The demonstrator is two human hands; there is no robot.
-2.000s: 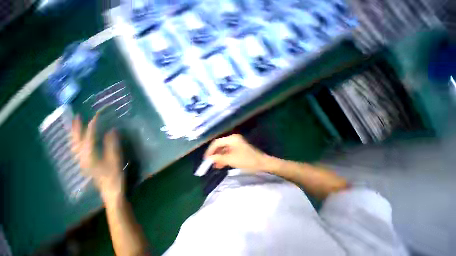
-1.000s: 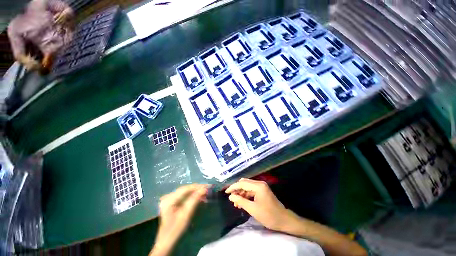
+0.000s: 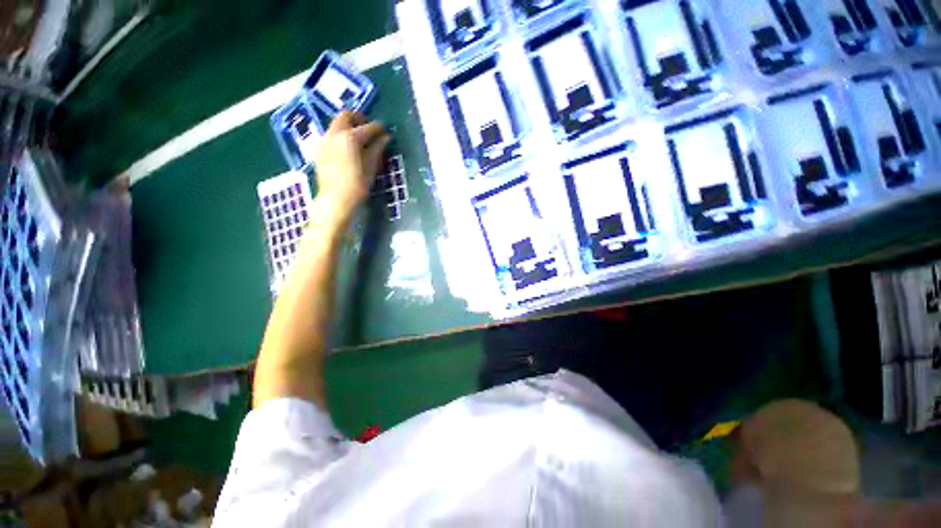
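My left hand (image 3: 349,160) reaches over the bench, its fingers at the lower edge of one loose blue-edged unit (image 3: 338,87). The frame does not show whether it grips the unit. A second loose unit (image 3: 299,128) lies beside it, to the left. The long white label sheet (image 3: 285,215) is partly under my forearm. The smaller dark-piece sheet (image 3: 395,192) lies right of my hand, partly covered by it. The clear tray (image 3: 454,222) holds rows of blue-edged units and runs past the top and right edges. My right hand is not in view.
A shiny clear film (image 3: 411,263) lies near the bench's front edge. Tilted stacked trays (image 3: 41,299) stand at the left. More trays of units (image 3: 908,340) are at the lower right, below bench level. A brown rounded thing (image 3: 800,449) shows at the lower right.
My left hand has moved from near my right hand at the bench's front edge up to the loose units. My right hand has left the picture. The view has shifted left.
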